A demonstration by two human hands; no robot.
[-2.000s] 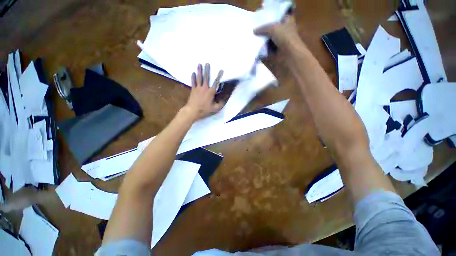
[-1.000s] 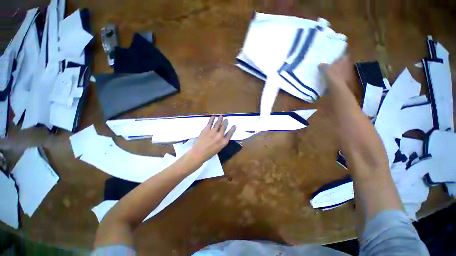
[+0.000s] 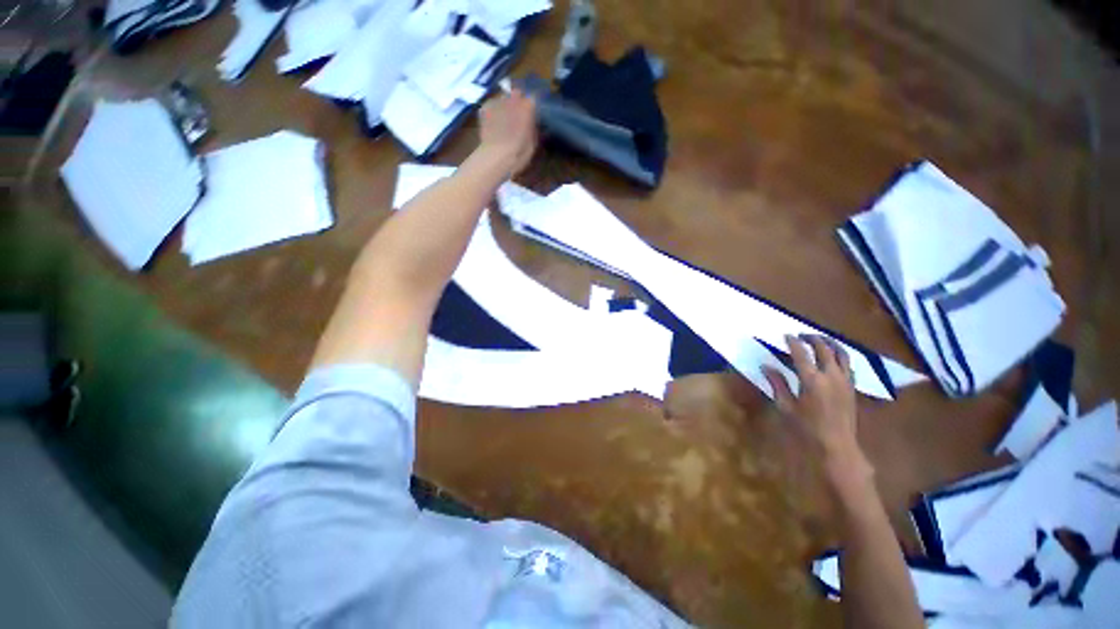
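My left hand is at the top centre, at the left edge of a folded grey and navy cloth piece; its fingers seem to grip the cloth's edge, partly blurred. My right hand lies with fingers spread on the right end of long narrow white paper strips with dark cloth edges. Curved white pattern pieces with dark cloth between them lie left of and below the strips. A folded white bundle with dark stripes lies to the right.
A heap of white and dark cut pieces lies at the top left. Two white panels lie at the left beside a metal object. More cut pieces lie at the lower right. Green floor shows beyond the brown table.
The view has turned leftward. The striped bundle lies folded on the table, out of my right hand, which is now on the strips. My left hand has moved from the strips to the grey cloth.
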